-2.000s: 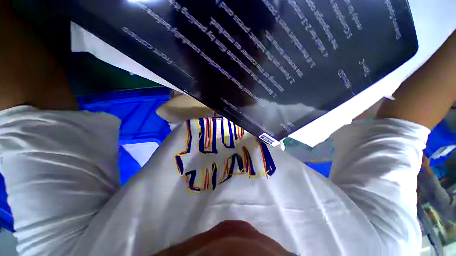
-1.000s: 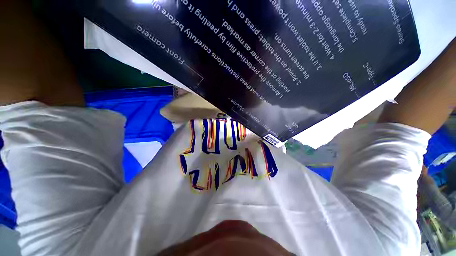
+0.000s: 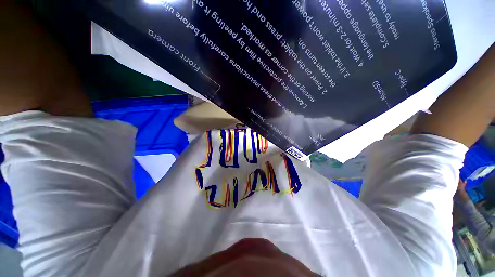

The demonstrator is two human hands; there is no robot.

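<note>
A tablet with printed protective film (image 3: pixel 325 65), a glossy black sheet-like rectangle with white instruction text, fills the upper middle. One corner points down towards my chest. A tiny white barcode label (image 3: pixel 294 152) is at that corner. White backing sheets (image 3: pixel 358 143) stick out under the tablet at the right and the left. My upper arms and part of the forearms reach up at both sides, but both hands are out of the picture, beyond the top edge or hidden. Whether they touch the tablet cannot be told.
Blue plastic crates (image 3: pixel 157 127) are below the tablet at the left, one with a white piece in it. More blue shows at the right edge. A dark green mat (image 3: pixel 130 81) shows at the upper left. Beige trousers (image 3: pixel 203 117) show behind the printed white T-shirt.
Since two seconds ago the tablet has shifted slightly and its text has become larger and clearer. Since one second ago almost nothing has moved.
</note>
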